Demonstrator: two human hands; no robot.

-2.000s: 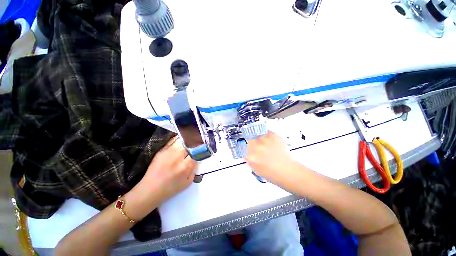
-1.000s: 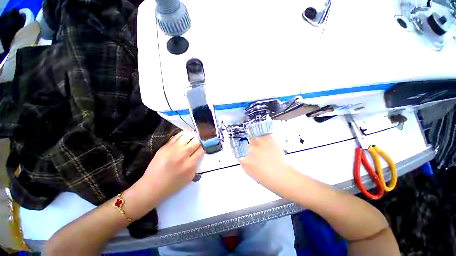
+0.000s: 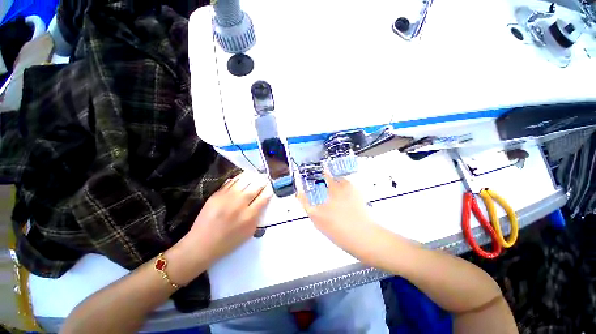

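Observation:
The dark plaid garment piece [image 3: 117, 137] lies in a large heap left of the white sewing machine head [image 3: 314, 72]. My left hand [image 3: 230, 212] lies at the heap's right edge beside the shiny metal guard [image 3: 276, 156], fingers close together; its fingertips are partly hidden by the guard, and whether they pinch cloth cannot be told. My right hand [image 3: 336, 205] is at the small metal parts around the presser foot [image 3: 315, 186], fingers bent. What its fingertips touch is too small and overexposed to tell.
Scissors with a red and a yellow handle [image 3: 480, 222] lie at the right of the bed. A marked grey band [image 3: 294, 288] runs along the table's front edge. A ridged grey knob [image 3: 234, 32] stands on the machine head. Dark cloth [image 3: 549, 274] shows at lower right.
The view has shifted, so the machine head sits further right in the picture. My right hand has moved slightly left and down relative to the presser area. The cloth heap is nearly unchanged.

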